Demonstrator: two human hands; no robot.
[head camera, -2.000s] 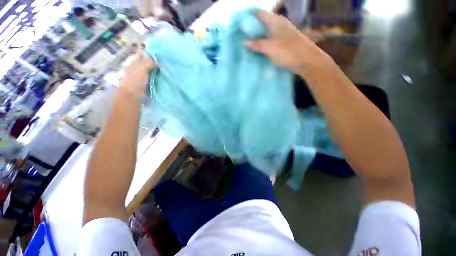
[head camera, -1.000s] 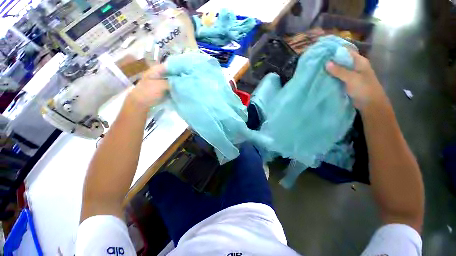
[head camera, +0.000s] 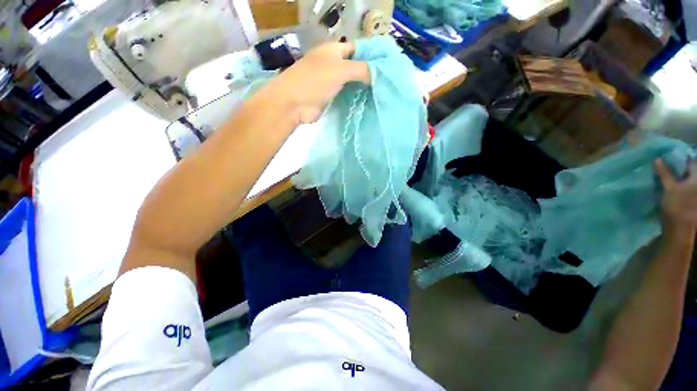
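Observation:
My left hand (head camera: 325, 76) grips the top of an aqua sheer bundle (head camera: 374, 145) with wavy edges, which hangs over the table's front edge and above my lap. My right hand (head camera: 679, 191) is at the far right edge of the view, holding another aqua sheer bundle (head camera: 604, 214) above the black bin. The black bin (head camera: 565, 302) holds more aqua pieces (head camera: 497, 218), and one strip (head camera: 455, 263) hangs over its near side. The two held bundles are apart.
The sewing machine (head camera: 179, 50) stands behind the white table (head camera: 92, 191), whose worn wooden edge (head camera: 264, 200) faces me. A blue tray (head camera: 34, 267) is at the left. A blue container (head camera: 493, 32) with aqua cloth is at the back. A brown box (head camera: 569, 122) stands beyond the black bin.
My hands have moved farther apart. The left hand carried its bundle back and right, near the machine; the right hand moved its bundle far right. The view has shifted, showing more of the bin.

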